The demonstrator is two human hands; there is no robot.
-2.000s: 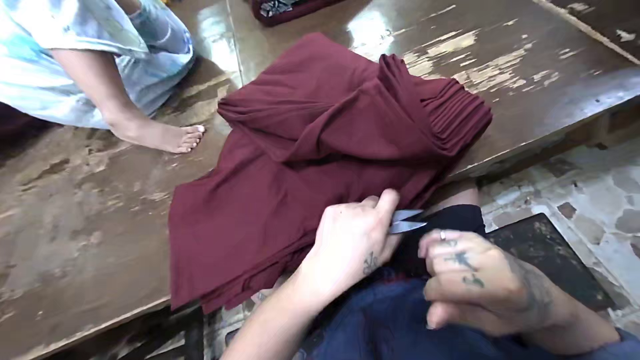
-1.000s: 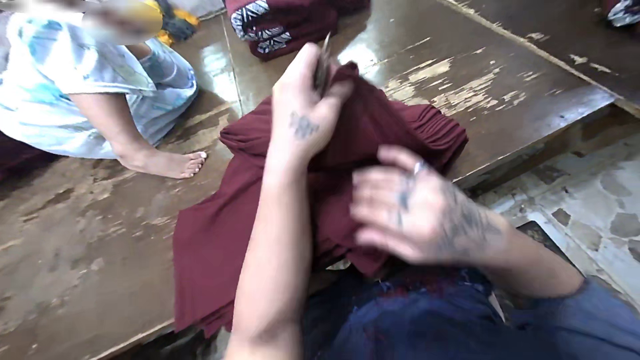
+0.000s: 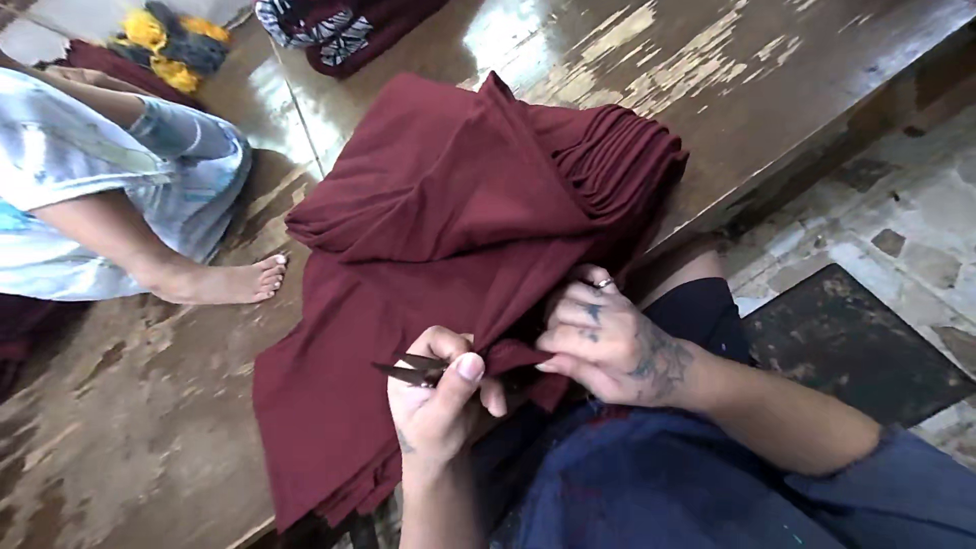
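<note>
Maroon cloth (image 3: 450, 191) lies in loose folds over the worn wooden platform, with a tightly pleated stack at its right side. My left hand (image 3: 442, 389) is at the cloth's near edge, pinching it between thumb and fingers. It also holds small metal thread snips (image 3: 415, 371), whose dark blades point left, away from the pinched edge. To the right, my right hand (image 3: 602, 343), with a ring and tattoos, grips a gathered bit of the same cloth. The folds hide some of its fingertips.
Another person's bare foot (image 3: 229, 282) rests on the brown platform (image 3: 152, 396), left of the cloth. A patterned maroon bundle (image 3: 343, 38) and yellow and grey yarn (image 3: 171, 46) lie farther back. Beyond the platform edge, a dark square mat (image 3: 854, 351) lies on the stone floor.
My left hand has come back from the top of the cloth to its near edge, snips still in it. My right hand, apart from the cloth two seconds ago, now grips it.
</note>
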